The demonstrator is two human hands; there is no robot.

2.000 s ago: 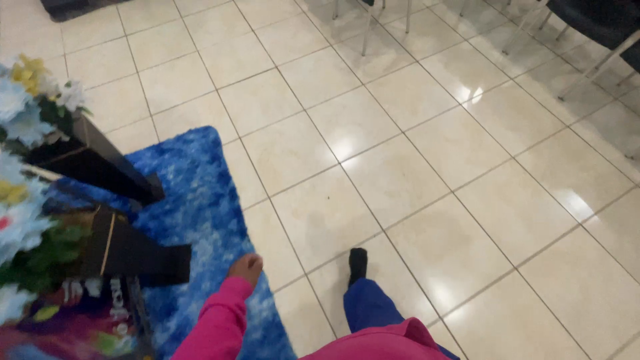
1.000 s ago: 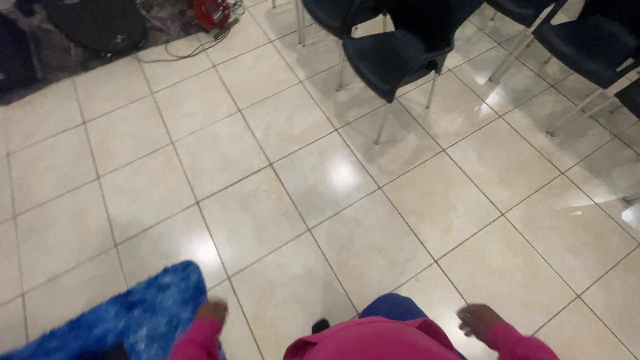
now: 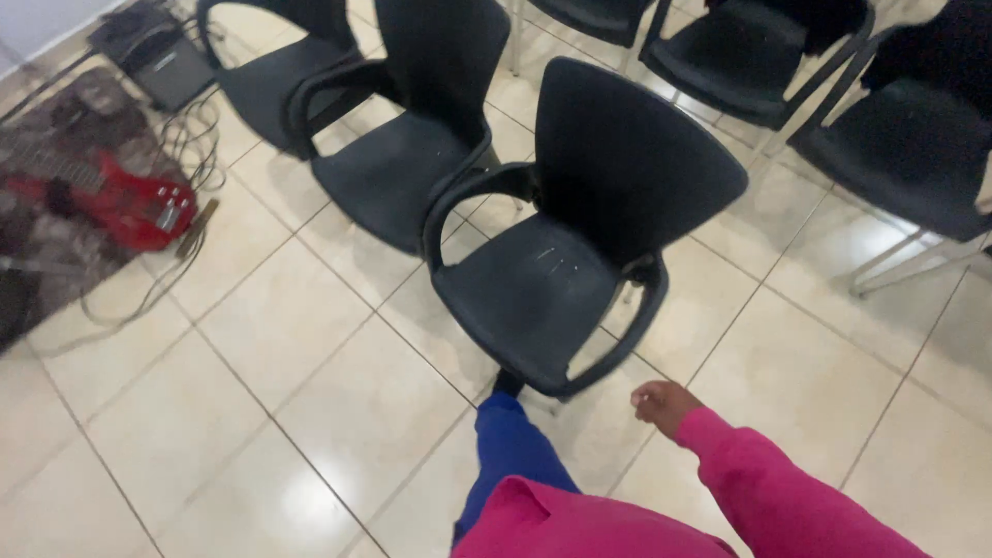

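My right hand (image 3: pixel 665 404) hangs over the tiled floor, just right of the nearest black plastic armchair (image 3: pixel 535 287). It touches nothing; its fingers are loosely curled, and whether they are fully closed is not clear. My left hand is out of the frame. The nearest armchair stands straight in front of me, its seat and one armrest toward my body. My foot in a black sock is partly hidden at the front edge of its seat.
More black armchairs (image 3: pixel 403 170) stand beside it at the left, and several chairs (image 3: pixel 728 62) form a row behind. At the left a red electric guitar (image 3: pixel 147 203) lies on a dark rug (image 3: pixel 85 263), near coiled cables (image 3: pixel 194 143) and a black amplifier (image 3: pixel 167 66).
The view has swung right and forward, from the blue rug to the chairs. My left hand, seen one second ago, has left the frame. The nearest chairs are now much closer.
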